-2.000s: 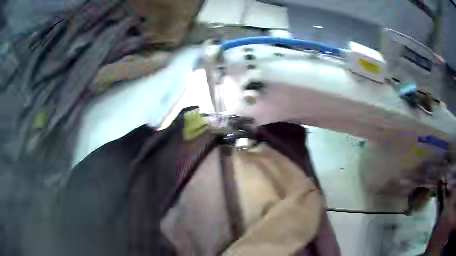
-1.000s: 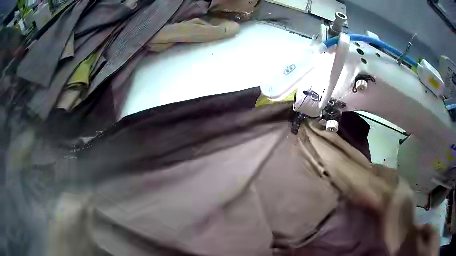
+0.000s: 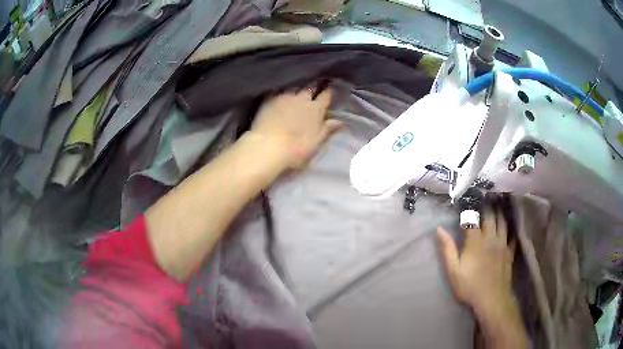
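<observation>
A large mauve-grey cloth panel (image 3: 369,252) spreads across the table and under the sewing machine head (image 3: 444,129). Its darker part (image 3: 225,82) lies along the far side. My left hand (image 3: 294,126) rests on the cloth left of the machine, thumb apart from the bent fingers, which touch a fold. My right hand (image 3: 481,262) lies flat on the cloth just right of and below the needle area, fingers apart, their tips partly behind a small white knob (image 3: 469,219). The presser foot is hidden by the head. A bit of olive-green cloth (image 3: 429,65) shows behind the head.
Grey cut pieces (image 3: 136,75) with an olive-green strip (image 3: 85,126) are heaped at the left. A beige piece (image 3: 253,45) lies at the back. A blue hose (image 3: 540,76) runs over the machine. Brownish cloth folds (image 3: 553,252) lie right of my right hand.
Both hands now show clearly on the cloth. The panel has spread further back, covering the white table surface left of the machine. The view has shifted, and the beige cloth near the needle no longer shows clearly.
</observation>
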